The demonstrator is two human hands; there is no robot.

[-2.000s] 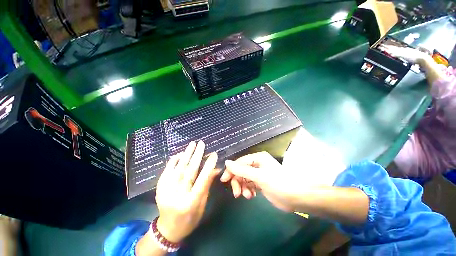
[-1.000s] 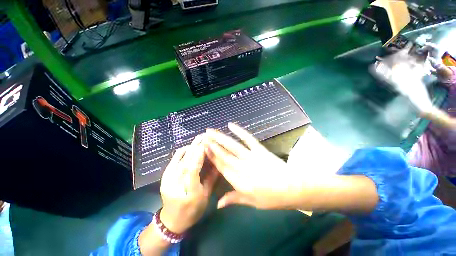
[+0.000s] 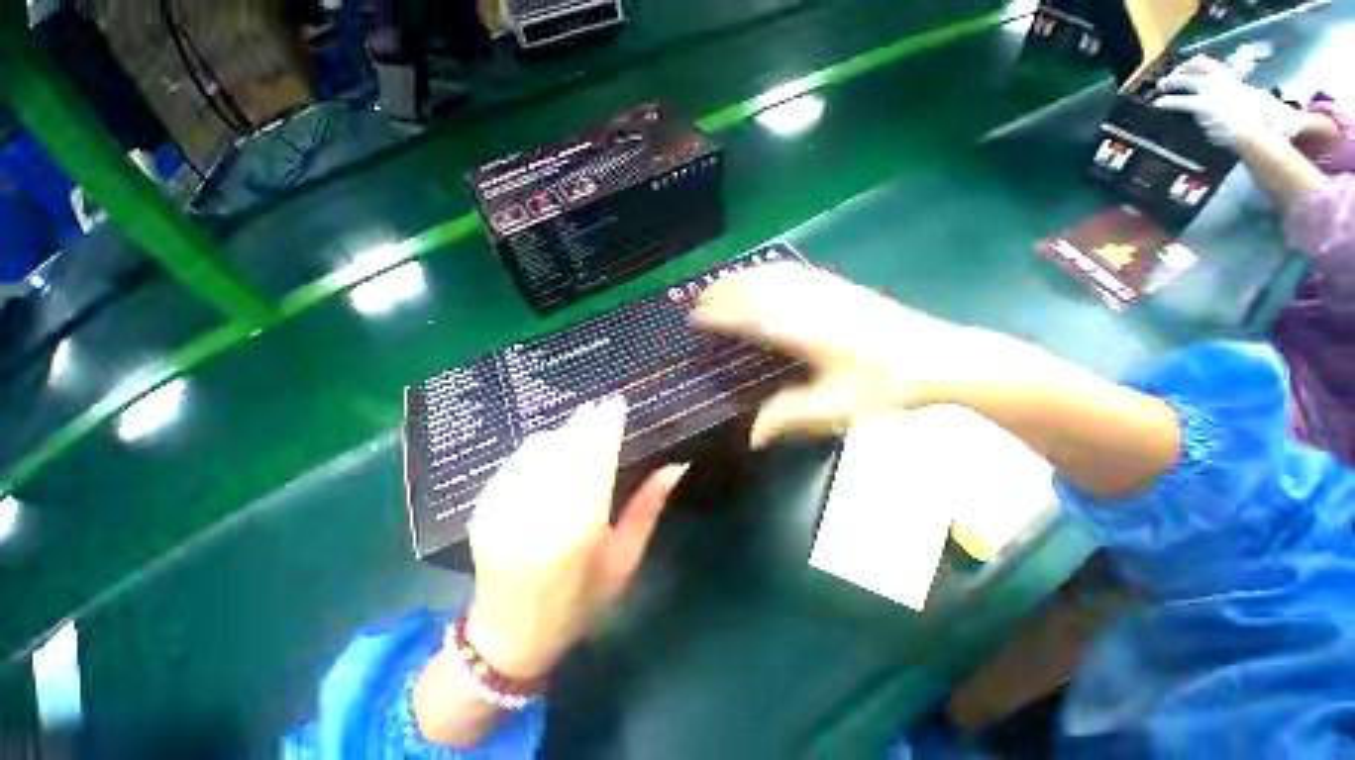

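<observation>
A black retail box [image 3: 595, 379] with rows of white text lies on the green bench in front of me. My left hand [image 3: 553, 542] rests on its near left part, fingers flat and thumb apart. My right hand [image 3: 810, 345] is over its right end, palm down with the thumb spread, and hides that part of the box. I see nothing held in either hand. White sticker sheets [image 3: 887, 505] lie on the bench below my right forearm, with a pale yellow one [image 3: 984, 523] beside them.
A second black box [image 3: 602, 205] sits just behind, on the conveyor by the green rail [image 3: 446, 235]. At the right, a neighbouring worker's gloved hand [image 3: 1222, 101] is at an open black box [image 3: 1152, 156]. A brown-red leaflet [image 3: 1115, 256] lies near it. A carton edge [image 3: 1033, 653] shows below right.
My right hand has moved from beside my left hand to the box's right end. The large box at the left is out of view. A leaflet now shows near the neighbouring worker.
</observation>
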